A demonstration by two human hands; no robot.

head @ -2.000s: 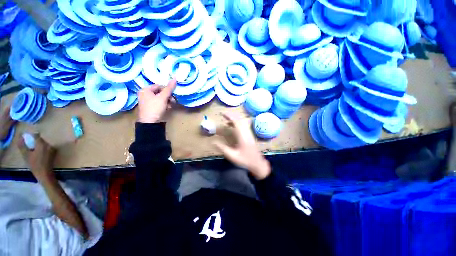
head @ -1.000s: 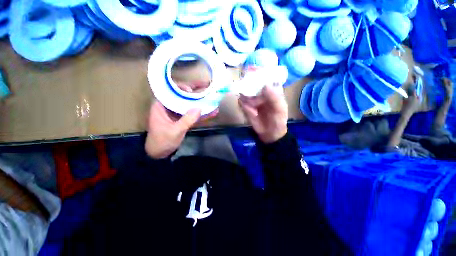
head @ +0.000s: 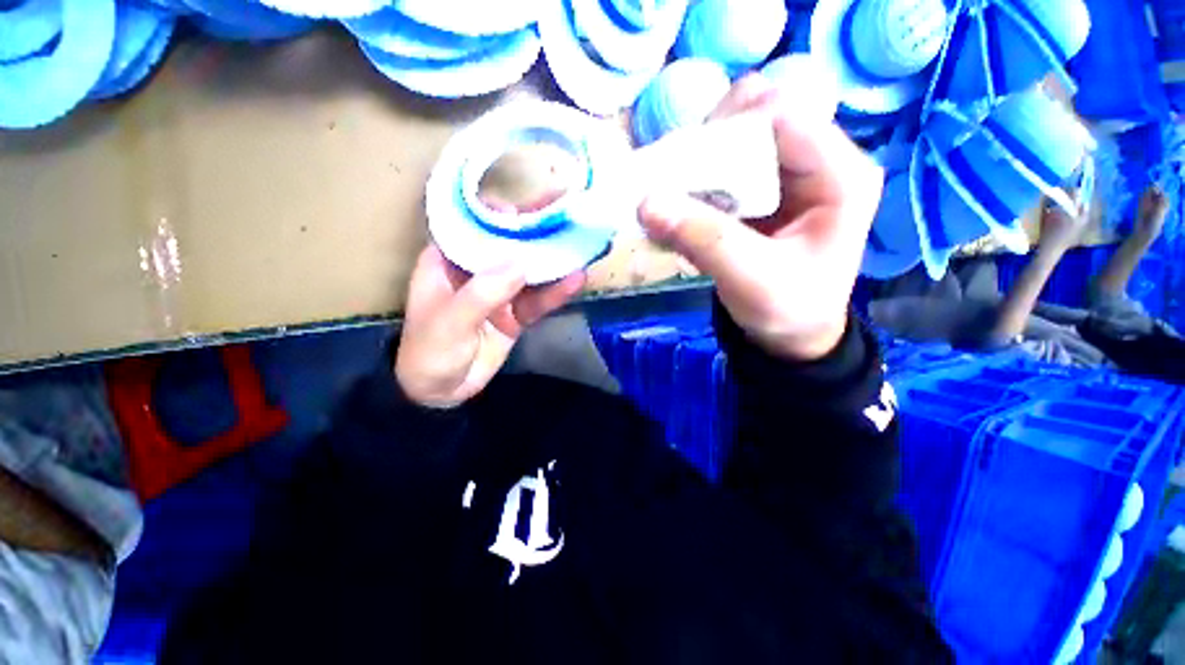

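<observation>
My left hand (head: 461,325) holds a pale hat brim (head: 455,214) by its lower edge, above the bench edge. The brim's round hole and raised collar face up. My right hand (head: 806,221) grips a white glue bottle (head: 734,163), tilted so that its narrow end points left at the brim's right side. Glare hides the nozzle tip, so contact with the collar cannot be told.
A pile of brims (head: 448,46) lies behind my hands. Hat crowns (head: 730,26) and assembled hats (head: 1001,169) stand to the right. Blue crates (head: 1027,481) are at lower right, a red stool (head: 182,455) at lower left. Other people's arms show at both sides.
The brim has moved slightly right and is tilted more. My right hand has moved right and up with the bottle, which now shows more clearly. The view has shifted a little.
</observation>
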